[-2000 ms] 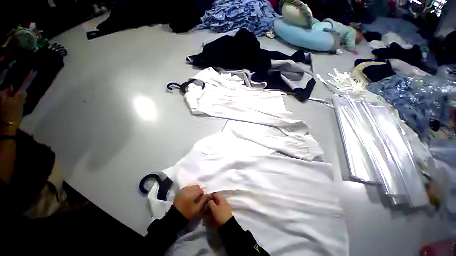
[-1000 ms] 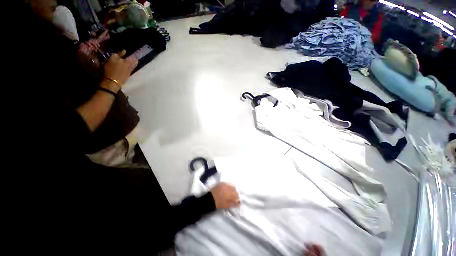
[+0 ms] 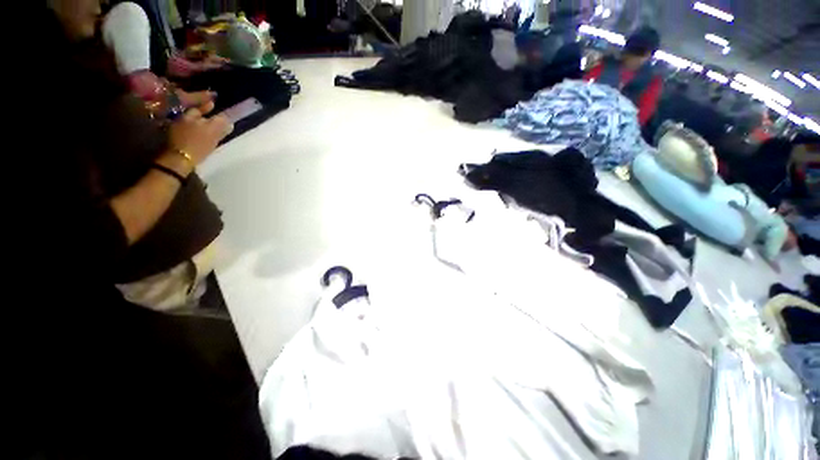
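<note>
A white shirt lies spread at the bottom of the view, with a black hanger hook at its collar. A second white shirt lies beyond it, with its own black hanger. The white cloth is overexposed, so the line between the two shirts is hard to see. A strip of dark cloth, possibly my sleeve, shows at the bottom edge. Neither my left hand nor my right hand is in view.
A person's hand holds a phone at left. Dark garments, a blue pile and a light-blue cushion with a baby lie beyond. Clear bags and white strips are at lower right.
Both my hands have left the view; one was at the near shirt's collar a second ago. The view has swung left and up, and the near shirt's top lies looser and wider.
</note>
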